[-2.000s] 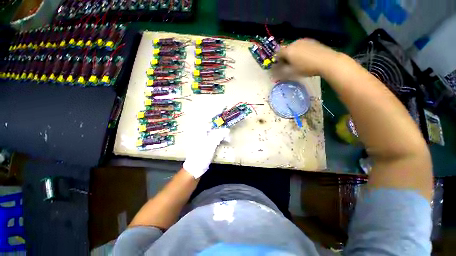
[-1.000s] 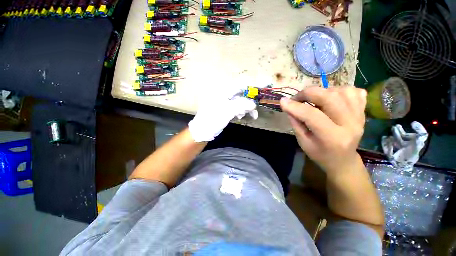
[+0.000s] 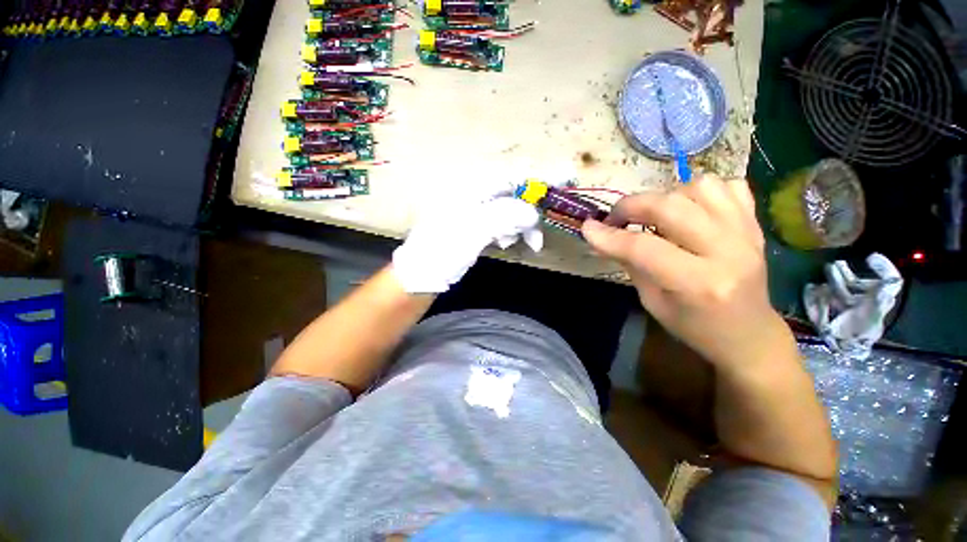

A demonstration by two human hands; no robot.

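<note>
My left hand [image 3: 458, 235], in a white glove, holds the yellow-block end of a circuit board [image 3: 573, 208] above the front edge of the cream board. My bare right hand [image 3: 695, 254] pinches the other end, where thin red wires trail. A copper-coloured edge shows along the circuit board's lower side; the fingertips hide part of it. The round paste dish [image 3: 672, 106] stands beyond my right hand, with a blue-ended applicator [image 3: 680, 159] lying in it over its rim. Copper-coloured pieces [image 3: 704, 19] lie at the top edge.
Circuit boards stand in columns [image 3: 327, 143] on the cream board [image 3: 467, 138]. A black foam pad [image 3: 117, 127] is at left, with a wire spool [image 3: 115, 277] below. At right are a round fan guard [image 3: 872, 93], a yellowish jar [image 3: 816, 203], a crumpled glove [image 3: 854, 302] and shiny clear plastic [image 3: 885, 413].
Since two seconds ago, my right hand has come from the copper pieces to the circuit board, and the left has lifted it. Over the last second, the hands and circuit board have shifted only slightly.
</note>
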